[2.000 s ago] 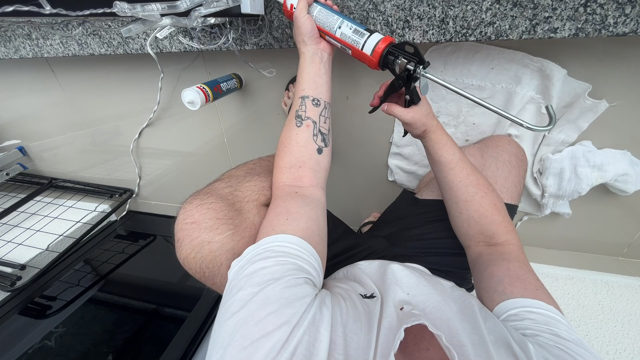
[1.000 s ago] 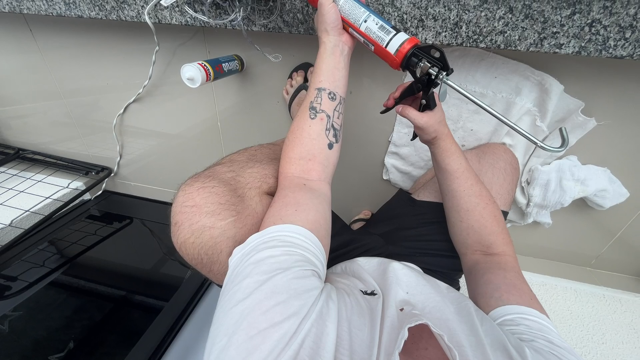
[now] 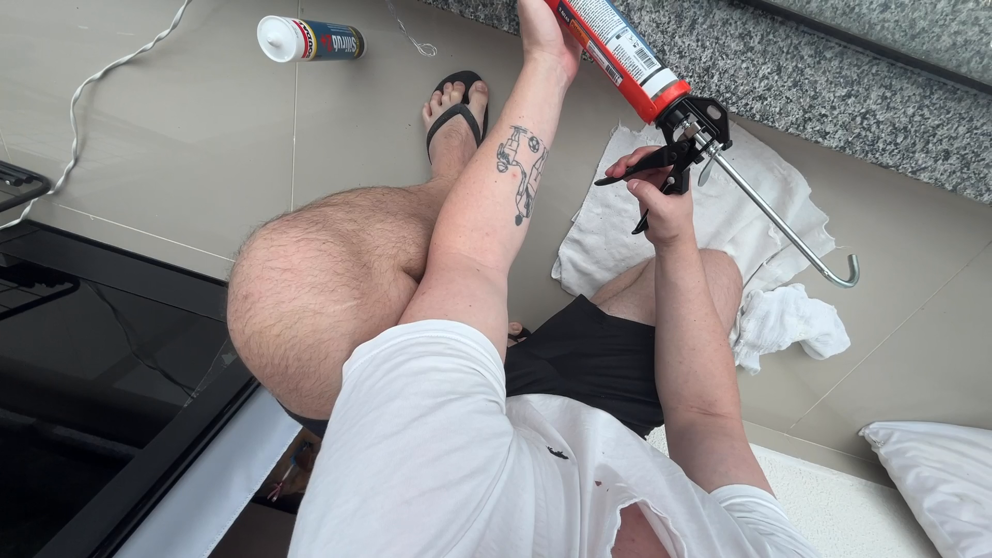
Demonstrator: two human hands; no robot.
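Note:
A red caulking gun with a printed sealant cartridge in its cradle slants across the upper right of the head view. My left hand grips the cradle from below, near the top edge, where the gun's front end is out of view. Around the black handle and trigger is my right hand. The steel rod runs from the gun's back down to a hooked end. A second sealant cartridge with a white end lies on the floor at the upper left.
Granite edging borders the tiled floor at the upper right. White cloths lie beside my right leg. A white cord and a black glossy panel are on the left. A white cushion rests at lower right.
The view has shifted to the right along the granite edging, and the white cushion has come into it. Both hands still hold the caulking gun.

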